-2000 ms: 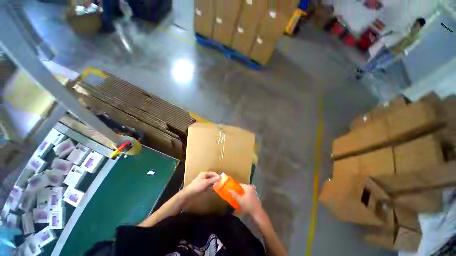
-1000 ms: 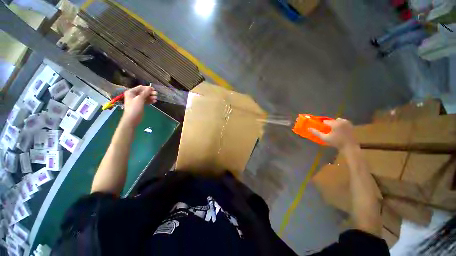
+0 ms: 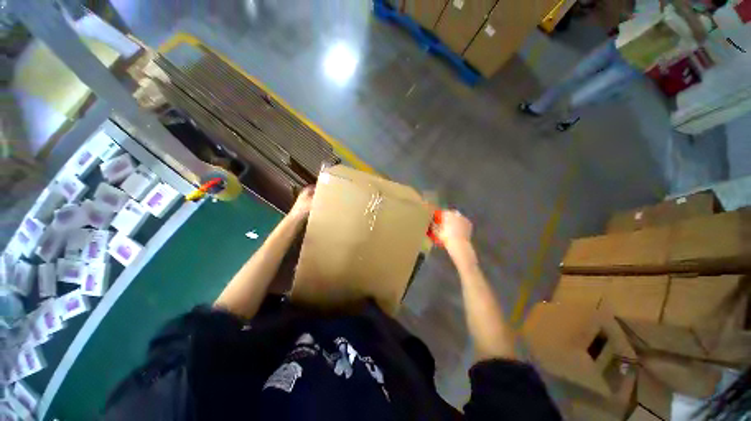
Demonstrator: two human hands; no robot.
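Note:
The brown shipping carton (image 3: 362,247) stands closed in front of me, with a shiny strip of light on its top. My right hand (image 3: 454,229) holds the orange tape dispenser (image 3: 436,228) against the carton's right side, partly hidden by my fingers. My left hand (image 3: 305,199) is at the carton's upper left side, its fingers partly hidden by the edge. Whether it presses tape there cannot be told.
Small white product boxes (image 3: 95,271) lie in a heap left of the green table (image 3: 165,288). Scissors (image 3: 206,189) hang at its corner. Flattened cartons (image 3: 239,107) lie beyond. More cartons (image 3: 659,247) stand right. A person's legs (image 3: 589,78) show upper right.
The tape was stretched wide across the carton between both hands. Now both hands have come in to the carton's sides, the right with the orange dispenser. The person at upper right has moved left.

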